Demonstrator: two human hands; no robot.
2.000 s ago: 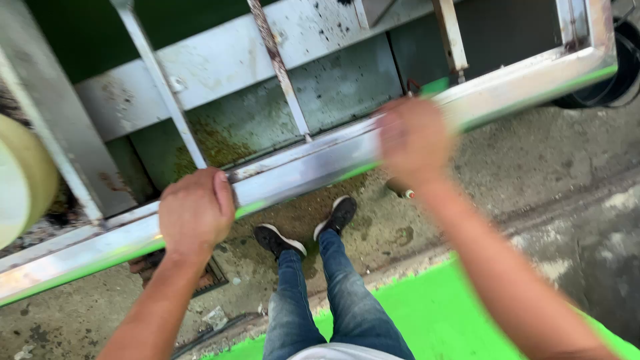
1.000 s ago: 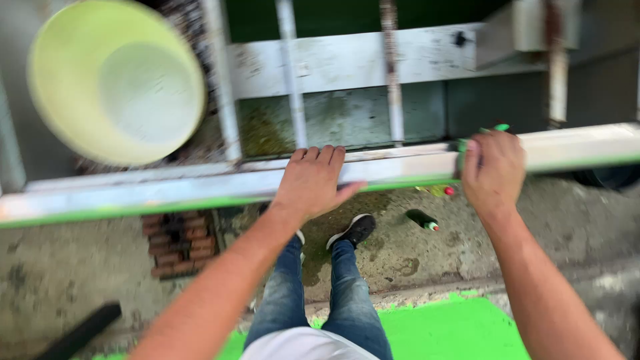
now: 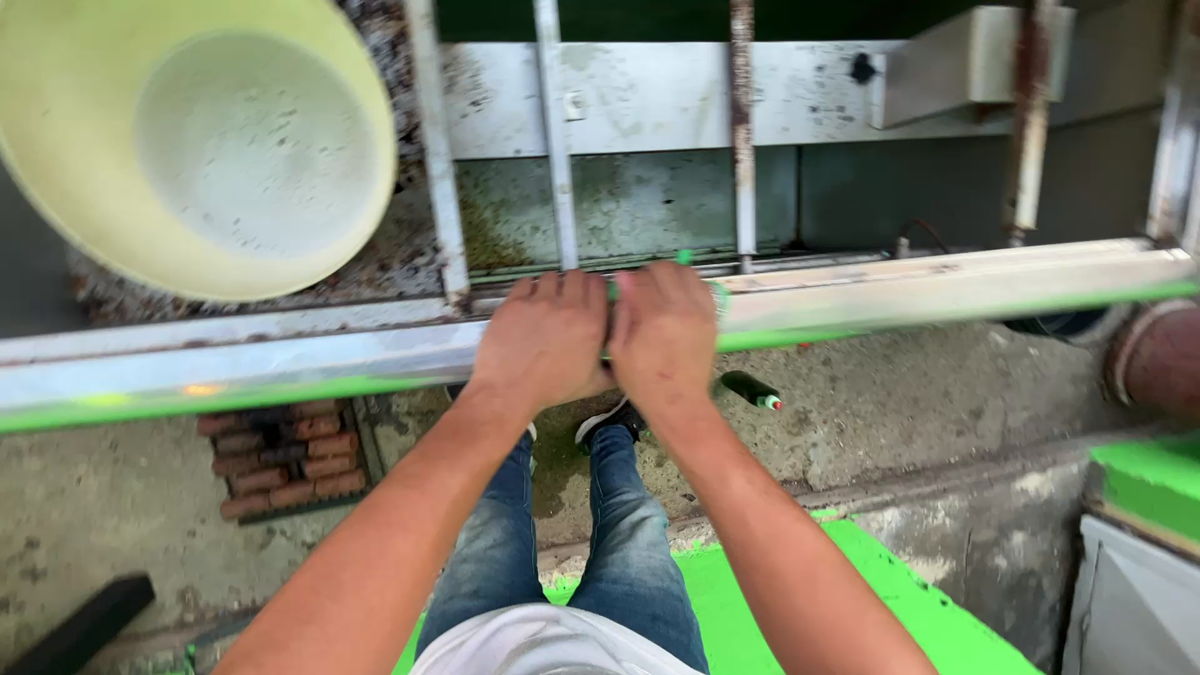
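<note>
A long metal frame rail (image 3: pixel 900 295) with a green lower edge runs across the view. My left hand (image 3: pixel 544 337) rests on it at the centre, palm down, fingers over its top edge. Right beside it, thumbs close together, my right hand (image 3: pixel 664 328) is closed around a roll of clear plastic film or tape with green, mostly hidden by the fingers; a bit of green shows above and at its right side. Thin metal crossbars (image 3: pixel 558 141), some rusty, stand behind the rail. Whether the left fingers touch the roll cannot be told.
A yellow plastic basin (image 3: pixel 375 178) sits at the upper left. Below the rail are stacked bricks (image 3: pixel 286 459), a dark green bottle (image 3: pixel 745 386) on the concrete floor, a dark bar (image 3: pixel 89 623) and a bright green ledge (image 3: pixel 750 609). A reddish-brown round container (image 3: pixel 1162 356) is at the right.
My hands were apart on the rail and are now side by side at its centre. The view has turned and shifted, bringing the yellow basin further in.
</note>
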